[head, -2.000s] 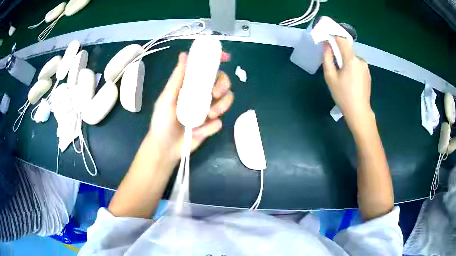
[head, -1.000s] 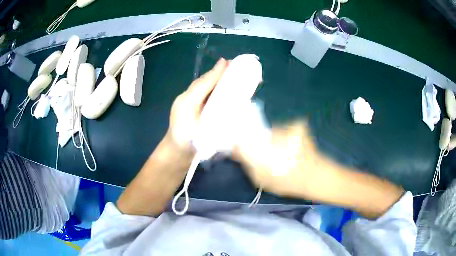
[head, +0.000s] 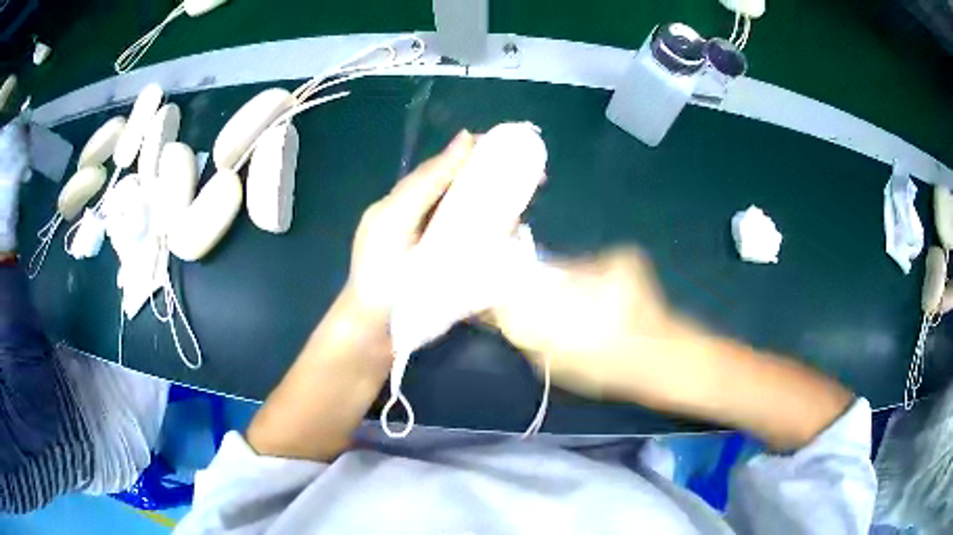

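A cream-white corded unit [head: 489, 180] is tilted in my left hand [head: 389, 242], in the middle of the view. Its looped cord hangs down from its lower end. My right hand [head: 585, 313] is blurred and lies against the unit's lower right side. White cloth [head: 523, 249] shows at the right fingertips, overexposed, so its edges are unclear. A second cord hangs below my right hand; what it belongs to is hidden. A crumpled white wipe [head: 757, 235] lies on the dark green worktop [head: 648, 199] at the right.
Several corded units [head: 209, 214] lie at the left, some on white cloth. A squarish bottle [head: 653, 94] with a round metal top stands at the metal rail [head: 570, 65]. A folded white wipe [head: 902, 222] and more units are at far right. Another person's gloved hand [head: 13, 188] shows at far left.
Two seconds ago my right hand was at the bottle with a cloth; now it is at the unit. The crumpled wipe now shows at the right. A gloved hand has appeared at far left.
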